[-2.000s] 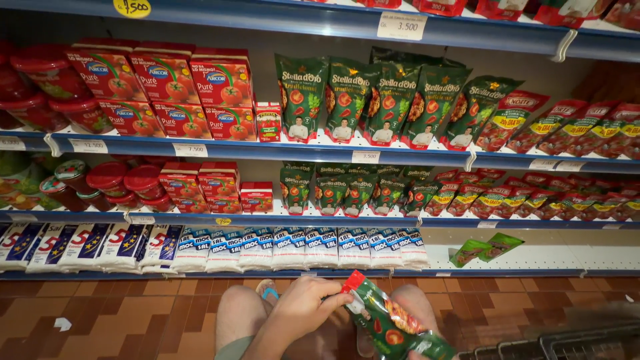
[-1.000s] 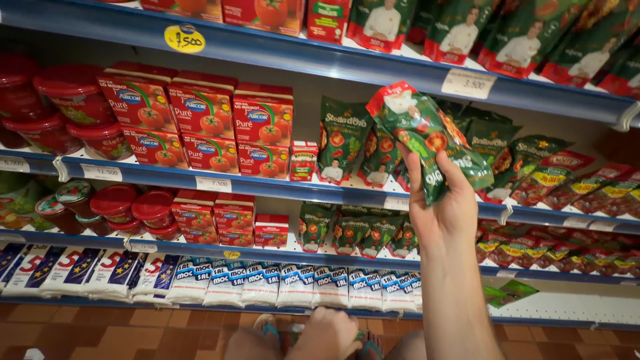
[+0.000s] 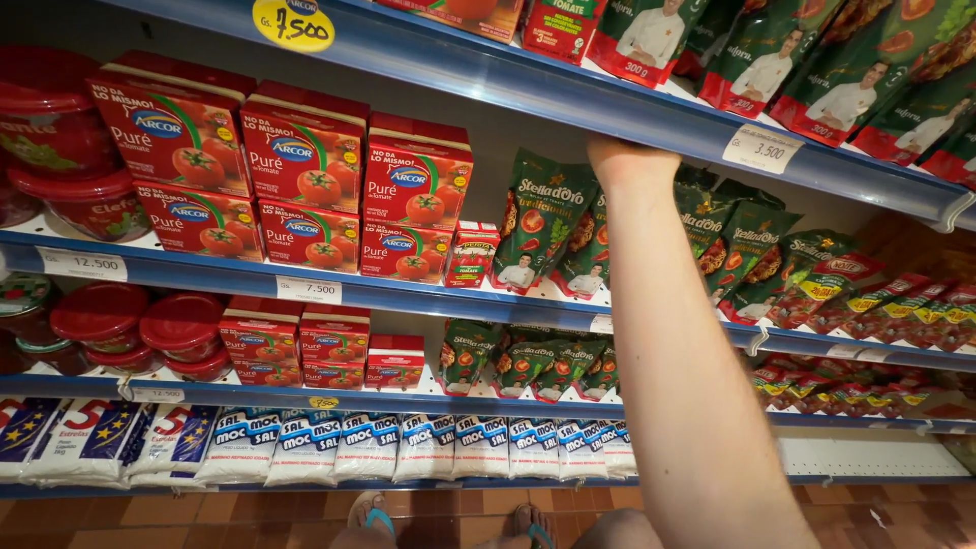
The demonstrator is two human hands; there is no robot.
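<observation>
My right hand (image 3: 633, 156) reaches in among the green tomato sauce pouches (image 3: 537, 221) on the middle shelf. Only the wrist and the heel of the hand show; the fingers are hidden by the upper shelf's edge, so whether they hold a pouch cannot be seen. More green pouches (image 3: 751, 252) stand to the right of my forearm. My left hand is out of view.
Red tomato puree cartons (image 3: 301, 164) and red-lidded tubs (image 3: 72, 191) stand at the left. The blue edge of the upper shelf (image 3: 534, 84) runs just above my wrist. White salt bags (image 3: 366, 446) line the bottom shelf, with red pouches (image 3: 881, 305) at the right.
The right hand, which held up a green pouch one second ago, has gone in between the shelves, and that pouch is no longer visible in it. The left hand has left the view.
</observation>
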